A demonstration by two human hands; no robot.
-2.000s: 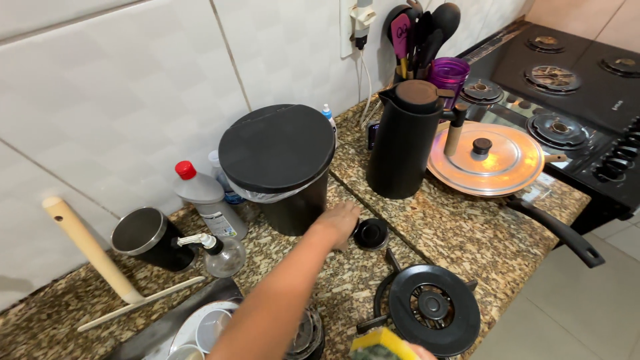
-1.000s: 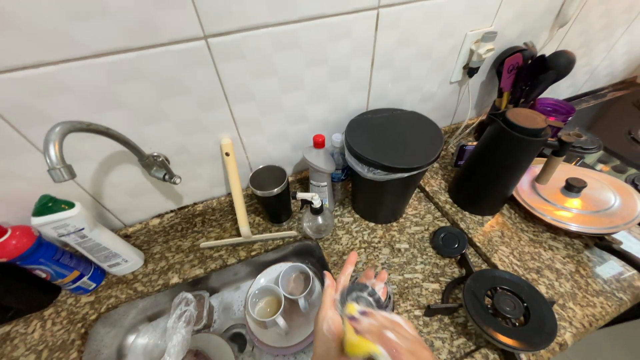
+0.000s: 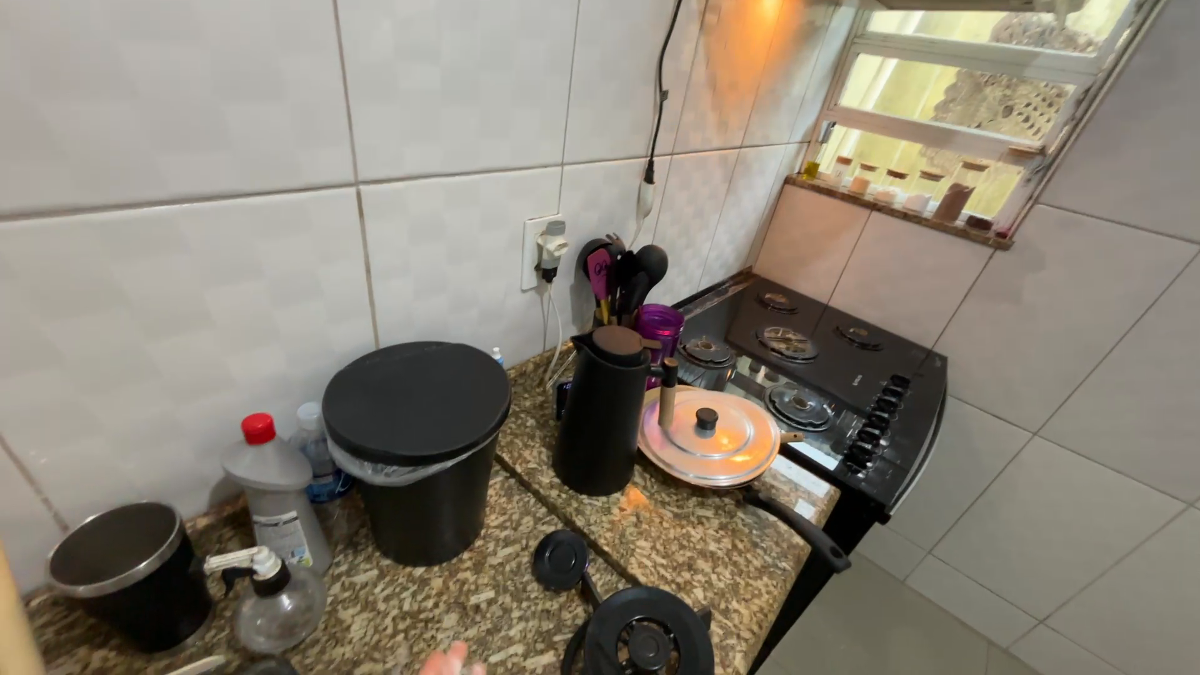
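Observation:
Only some fingertips of one hand [image 3: 453, 659] show at the bottom edge, over the granite counter; which hand they belong to and what it holds cannot be told. To their right lie a black burner part with a ring [image 3: 649, 637] and a small round black cap [image 3: 561, 560]. Left of them stand a clear spray bottle [image 3: 279, 609] with a white trigger and a black cup [image 3: 131, 577] with a metal rim. Behind is a black lidded bin [image 3: 427, 487] with a plastic liner.
A grey bottle with a red cap [image 3: 278, 487] stands by the wall. Farther right are a black thermal jug [image 3: 600, 412], a lidded pan [image 3: 717, 441] whose black handle [image 3: 802, 530] sticks out past the counter's edge, a purple cup [image 3: 659, 328], utensils [image 3: 623, 272] and a black stove [image 3: 806, 347].
The view has swung up and right, away from the sink. One second ago both soapy hands were together around a yellow sponge and a dark item; now only fingertips show.

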